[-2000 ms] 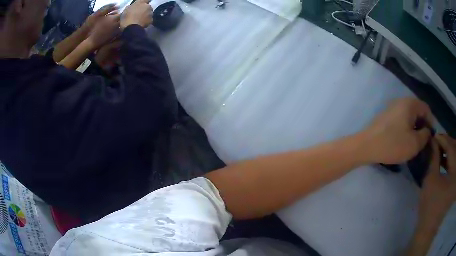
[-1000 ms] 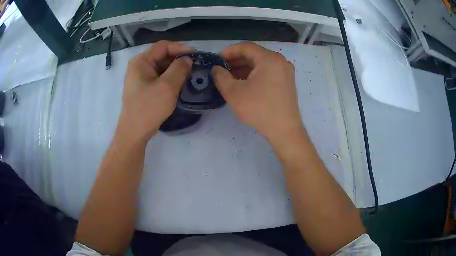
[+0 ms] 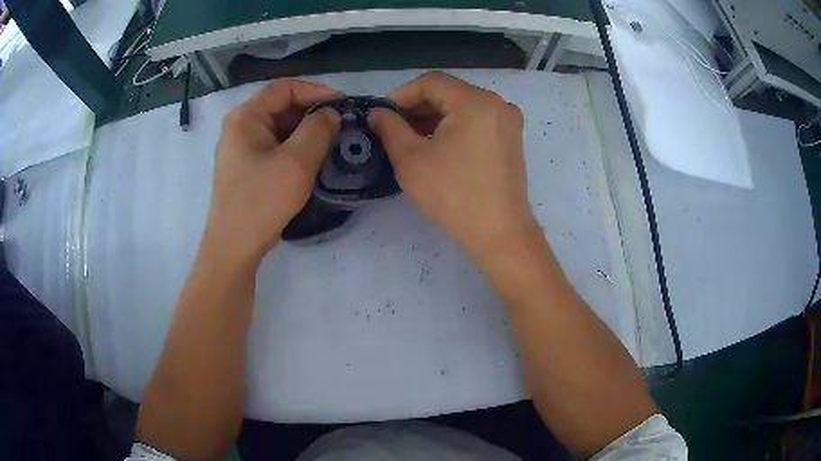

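A dark housing [image 3: 356, 171] with a round central boss is held upper centre over the white bench, its open face towards me. My left hand [image 3: 279, 158] grips its left side, with the thumb on the inner upper edge. My right hand [image 3: 455, 153] grips its right side, with the thumb also at the upper edge. Small fittings between the thumbs are too small to make out. A second dark piece [image 3: 315, 223] lies on the bench below and left of the housing, partly hidden by it and my left hand.
The white-covered bench [image 3: 396, 360] carries dark specks. A black cable [image 3: 650, 207] crosses its right side. A small black connector [image 3: 185, 115] hangs over the far left edge. A green-topped shelf [image 3: 378, 20] runs behind. Small grey parts [image 3: 20, 189] lie far left. A dark sleeve shows lower left.
The view has swung from the neighbouring worker on the left to the bench straight ahead. In the last second, my thumbs have moved closer together at the housing's upper edge.
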